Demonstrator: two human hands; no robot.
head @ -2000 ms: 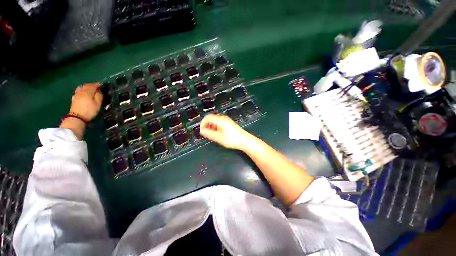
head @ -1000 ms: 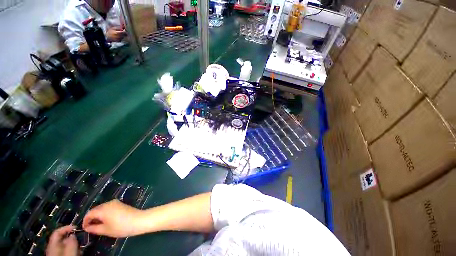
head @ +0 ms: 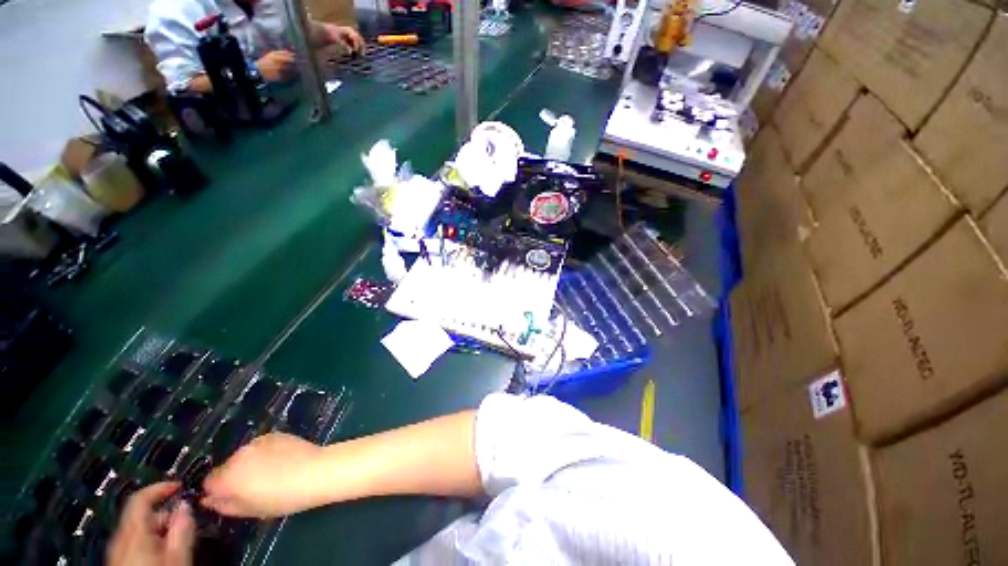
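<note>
A clear blister tray [head: 298,407] with black square modules lies at the lower left, cut off by the picture's edge. My left hand [head: 153,531] is over the tray at the bottom edge, partly cut off, its thumb and fingertips bent toward my right hand. My right hand [head: 263,475] is over the tray, palm down, its fingertips close to the left ones. Something small and dark shows between the fingertips, too blurred to name. The fingers hide whether either hand grips it.
Right of the tray are a paper slip [head: 417,346], red parts pile [head: 368,292], white rack [head: 470,296], fan [head: 547,208] and empty tray [head: 647,282] over a blue bin [head: 597,374]. Cartons [head: 884,276] stand at right, a white machine [head: 674,133] behind. Another person [head: 221,50] works across the bench.
The view has swung to the right. My left hand has left the tray's left edge and come to my right hand. Across the bench, the other person's hand has moved right.
</note>
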